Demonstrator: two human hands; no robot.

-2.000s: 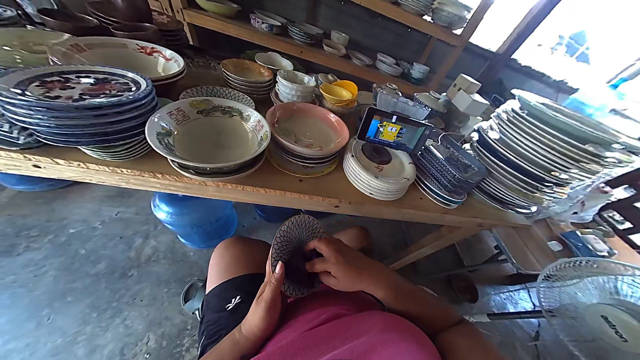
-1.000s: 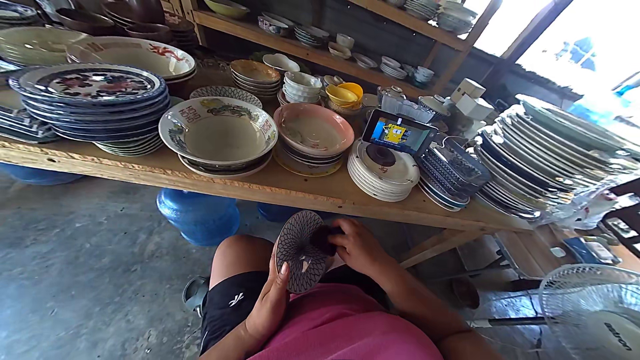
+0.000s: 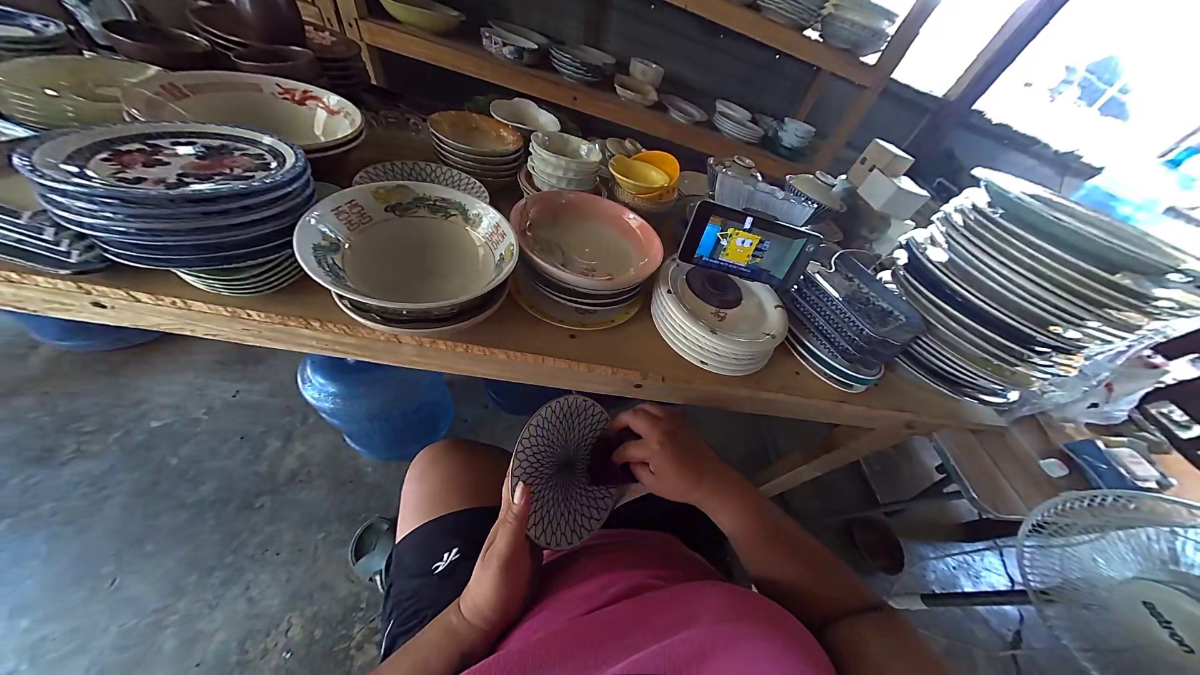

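Note:
A round dish with a dark net pattern (image 3: 562, 473) is tilted up above my lap. My left hand (image 3: 506, 562) grips its lower left edge, the thumb on the patterned face. In my right hand (image 3: 661, 455) is a dark pad or cloth (image 3: 609, 457), pressed against the dish's right side; its exact kind cannot be told. The wooden table (image 3: 600, 361) beyond my hands bears a large patterned bowl (image 3: 403, 248), a pink-rimmed bowl (image 3: 591, 239) and a stack of white plates (image 3: 717, 328).
A phone (image 3: 747, 246) showing a cartoon leans behind the white plates. Tall plate stacks stand at the left and right (image 3: 1041, 281). A blue water jug (image 3: 375, 403) sits under the table. At the lower right is a white fan (image 3: 1116, 572); shelves of bowls (image 3: 562, 89) are behind.
The dish has turned in my hands, showing more of its patterned face than two seconds ago. My right hand with the dark pad has shifted to the dish's right side.

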